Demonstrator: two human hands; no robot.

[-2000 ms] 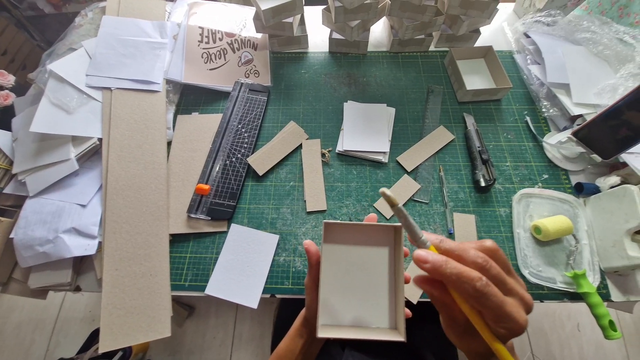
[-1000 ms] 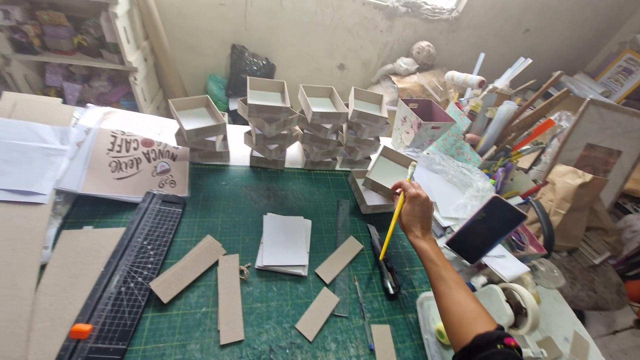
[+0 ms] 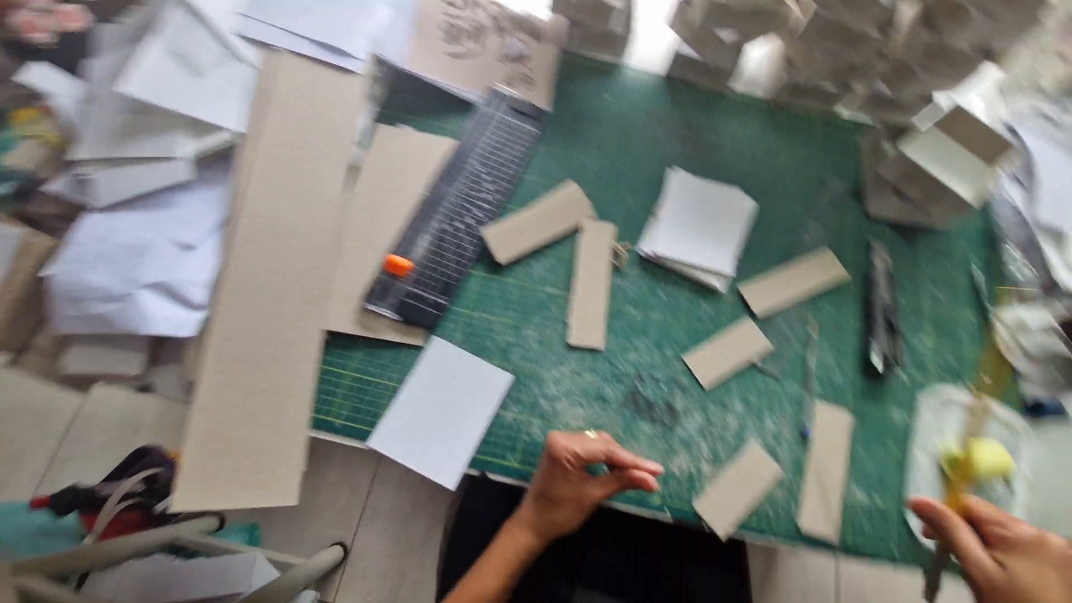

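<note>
My left hand (image 3: 586,481) is at the near edge of the green cutting mat (image 3: 519,377), thumb and fingertips close together, with nothing seen between them. At the lower right my right hand (image 3: 992,536) grips a yellow-handled brush (image 3: 963,469), blurred by motion, over a white plastic tray (image 3: 925,427) with a yellow foam roller (image 3: 992,461) in it. Chipboard strips (image 3: 729,352) lie scattered on the mat, around a stack of white paper (image 3: 702,226). A white sheet (image 3: 442,410) lies at the near left edge. An open chipboard box (image 3: 955,159) rests on another at the back right.
A paper trimmer (image 3: 461,209) lies left of the strips, beside long chipboard sheets (image 3: 268,276) that overhang the table's near edge. A dark utility knife (image 3: 882,310) is at the right. More boxes (image 3: 745,42) stand stacked along the back; loose papers (image 3: 142,260) pile up at the far left.
The small box that my left hand held two seconds ago is now on the box at the back right. My right hand has come back from there to the tray, still with the brush.
</note>
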